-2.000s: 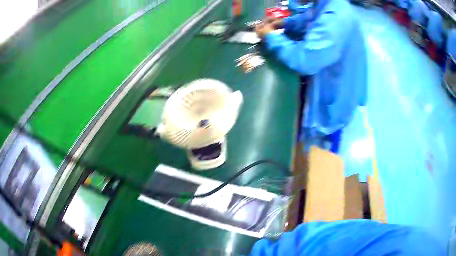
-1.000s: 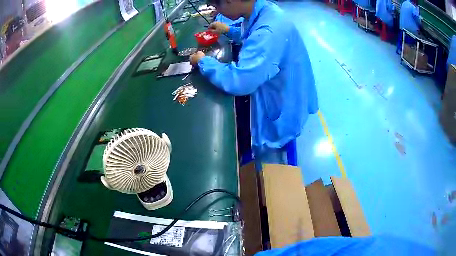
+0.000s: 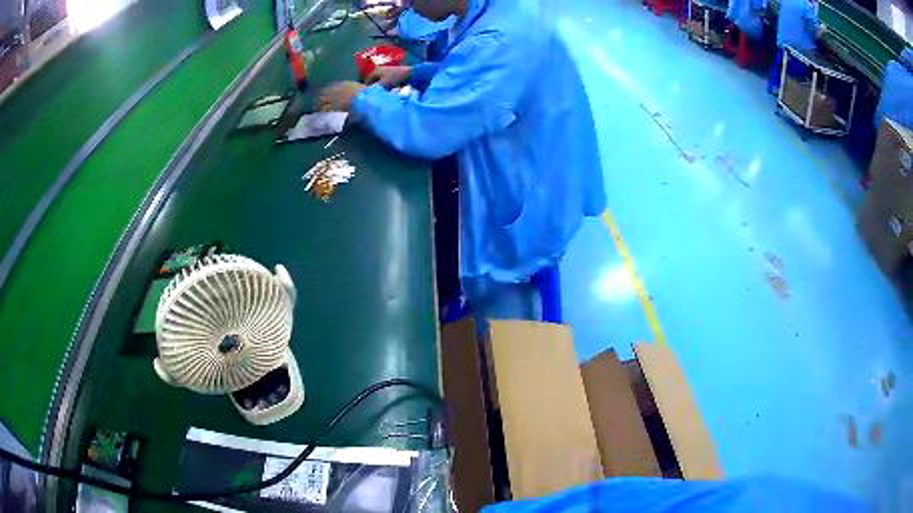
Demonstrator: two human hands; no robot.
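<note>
Neither of my hands is in the picture; only a blue sleeve [image 3: 681, 498] shows at the bottom edge. Nearest in front of me, a printed sheet [image 3: 236, 463] with white edges and a white label lies on the green bench. Crumpled clear plastic [image 3: 432, 483] lies at its right end. A half-assembled tablet unit [image 3: 105, 493] is cut off at the lower left. A cream desk fan [image 3: 226, 326] stands beyond the sheet, partly hiding another tablet unit [image 3: 150, 306]. A black cable [image 3: 340, 416] loops over the sheet.
An open cardboard box [image 3: 546, 406] stands beside the bench edge. A person in a blue smock [image 3: 501, 140] works farther along, hands near a tablet unit [image 3: 315, 125] and red container [image 3: 378, 60]. An orange screwdriver [image 3: 296, 58] hangs there. Small loose strips [image 3: 328, 175] lie nearer.
The view has swung right and lifted, showing more blue floor. The fan, sheet and box sit farther left in the picture. The orange tool at the lower left has left the view.
</note>
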